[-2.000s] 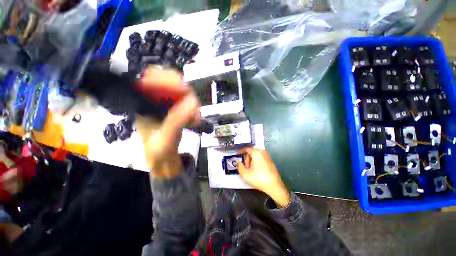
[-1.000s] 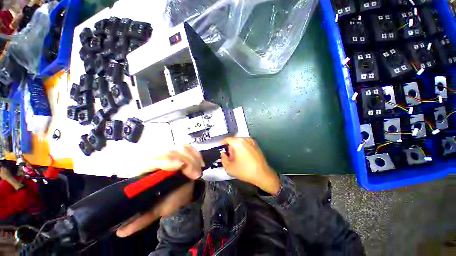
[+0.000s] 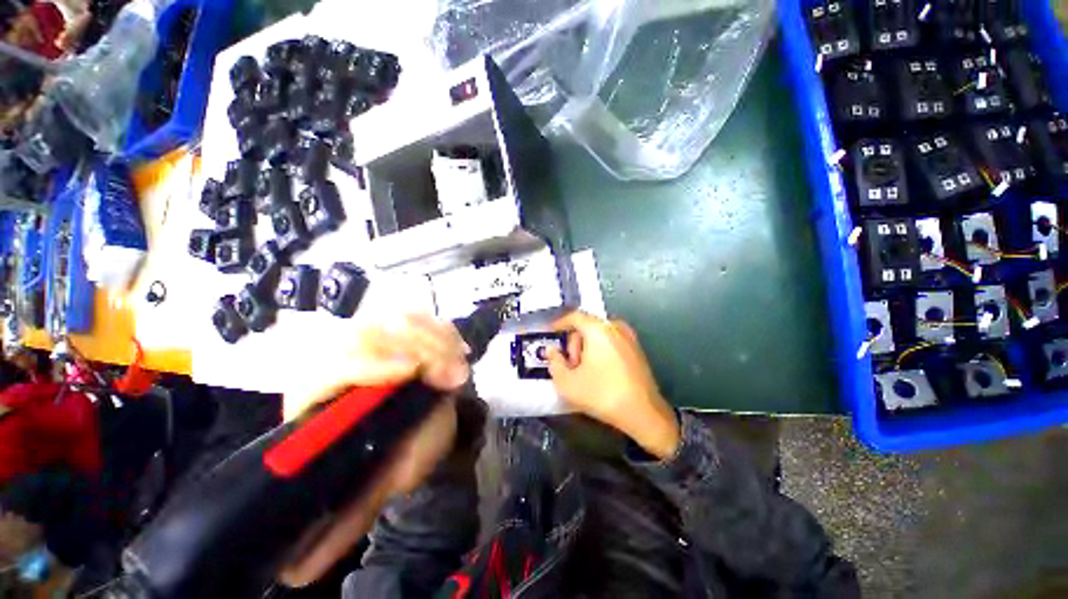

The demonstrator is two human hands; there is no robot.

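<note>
My left hand (image 3: 398, 357) is wrapped around a large black electric screwdriver (image 3: 334, 451) with a red lever. The screwdriver's dark tip is over the front pickup end of the white screw feeder (image 3: 515, 281); whether it touches cannot be told. My right hand (image 3: 603, 374) holds a small black housing (image 3: 536, 355) by its right side, with its silver plate and dark round centre facing up. The housing is over the white plate (image 3: 498, 392) in front of the feeder. My right fingertips cover its right edge.
Black units (image 3: 281, 100) lie clustered on the white board (image 3: 176, 334) at left. A blue tray (image 3: 861, 404) at right holds rows of black housings and silver modules with wires. Clear plastic bags (image 3: 656, 94) lie behind the feeder. Part of a person in red (image 3: 53, 445) shows at far left.
The screwdriver has moved from the housing to the feeder's front, uncovering the housing's face. My right hand still holds the housing. A light part inside the feeder's opening now shows. The view has shifted slightly.
</note>
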